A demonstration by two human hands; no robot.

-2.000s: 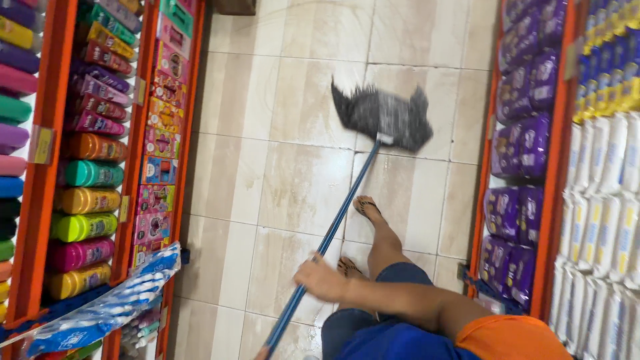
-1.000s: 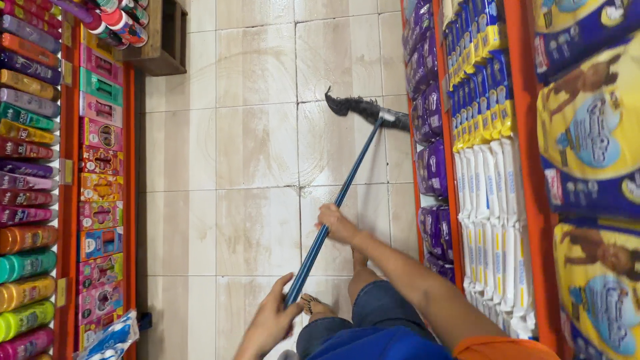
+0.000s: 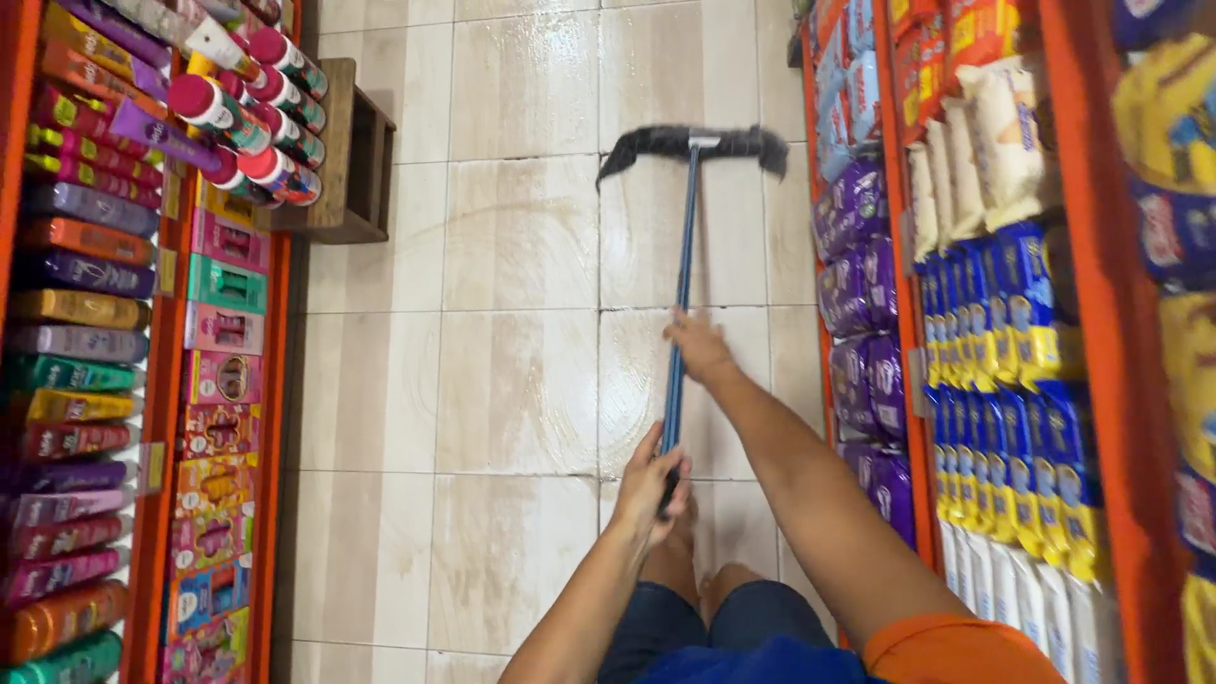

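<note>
A mop with a dark, damp-looking cloth head point(image 3: 736, 144) lies spread sideways on the tiled floor point(image 3: 518, 380), which has wet streaks. Its blue handle point(image 3: 685, 256) runs from the head down toward my body. Around the dark lower end of the handle my left hand point(image 3: 657, 480) is closed. Higher up, my right hand point(image 3: 701, 344) rests at the handle with the thumb side against it; some fingers look extended and slightly blurred, so how firmly it grips is unclear.
Orange-edged shelves point(image 3: 171, 399) with bottles and boxed goods line the left side. A wooden crate point(image 3: 332, 171) juts into the aisle, beside stacked red-capped jars point(image 3: 280, 176). Shelves on the right hold purple packs point(image 3: 855, 294) and blue-yellow packets point(image 3: 988, 313).
The mop head has swung away from the right shelf and now lies spread straight ahead. My left hand, not on the handle two seconds ago, holds its end. The view has shifted forward.
</note>
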